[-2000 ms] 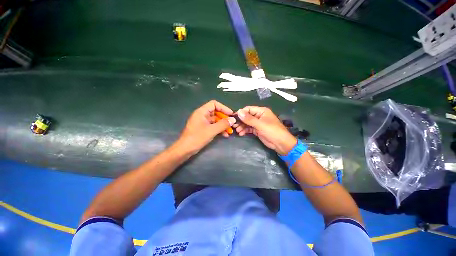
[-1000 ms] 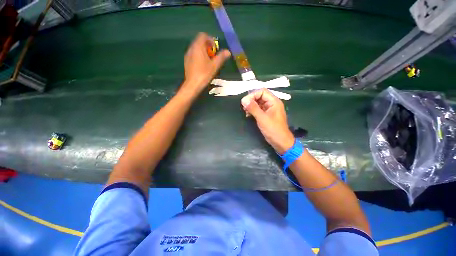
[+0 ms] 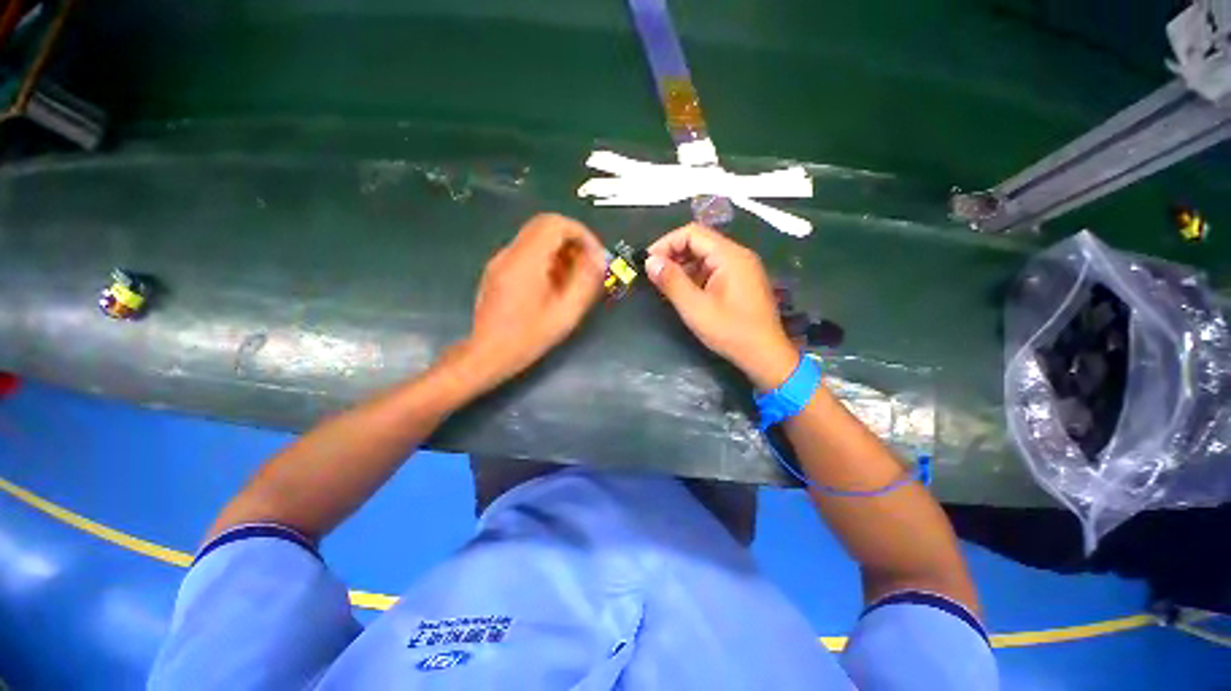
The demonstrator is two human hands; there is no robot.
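Note:
A small circuit board module [image 3: 621,274] with a yellow block is held in front of me between my hands, above the dark green belt [image 3: 446,304]. My left hand [image 3: 547,277] grips its left side, with a blurred orange patch at the fingers. My right hand [image 3: 709,290] is at its right side, thumb and forefinger pinching a small black part [image 3: 643,255] close to the board. Whether the part touches the board I cannot tell. A blue wrist strap is on my right wrist. More small black parts [image 3: 814,328] lie on the belt just right of my right hand.
Another module [image 3: 123,294] lies at the far left, and one [image 3: 1189,223] at the right behind a metal frame arm [image 3: 1093,159]. White strips [image 3: 695,185] fan across the end of a blue-purple strip [image 3: 659,43]. An open clear bag [image 3: 1147,392] with black contents stands at the right.
My left hand has reached forward to a module beside the blue-purple strip and come back with it. My right hand has stayed near the middle, pinching.

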